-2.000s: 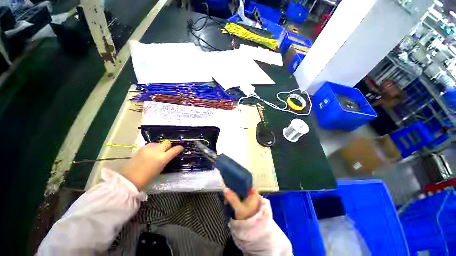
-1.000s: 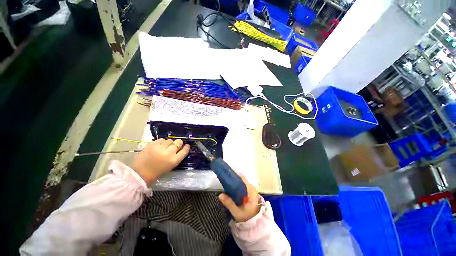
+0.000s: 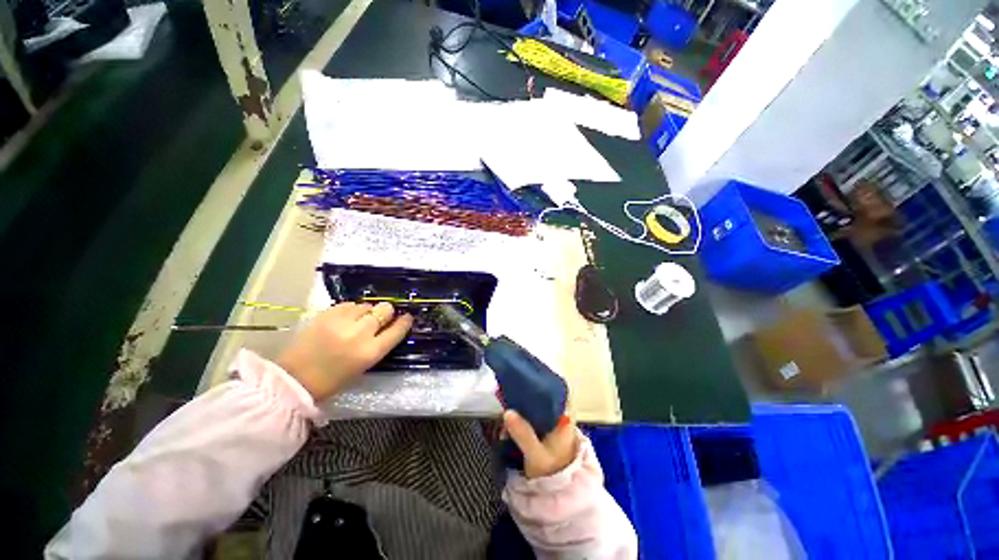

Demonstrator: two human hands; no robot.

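A shiny black plastic housing (image 3: 422,356) lies on bubble wrap (image 3: 422,394) on the pale work board (image 3: 597,372). A yellow lead wire (image 3: 427,301) runs inside it. My left hand (image 3: 345,345) lies on the housing's left part, its fingertips pressing inside; what they hold down is hidden. A yellow wire end and a dark wire (image 3: 230,327) stick out to the left of this hand. My right hand (image 3: 539,438) grips the dark blue soldering gun (image 3: 528,383). Its metal nose points up-left into the housing's right part, near the left fingertips.
Blue wires (image 3: 411,188) and brown wires (image 3: 438,216) lie behind the housing, with white sheets (image 3: 383,126) beyond. To the right are a dark oval object (image 3: 596,295), a solder spool (image 3: 664,288), a yellow tape roll (image 3: 667,225) and white cord. Blue bins (image 3: 772,235) stand right.
The soldering gun's body has shifted up and right since one second ago, its nose still at the housing. My left hand stays on the housing, and the view has moved slightly.
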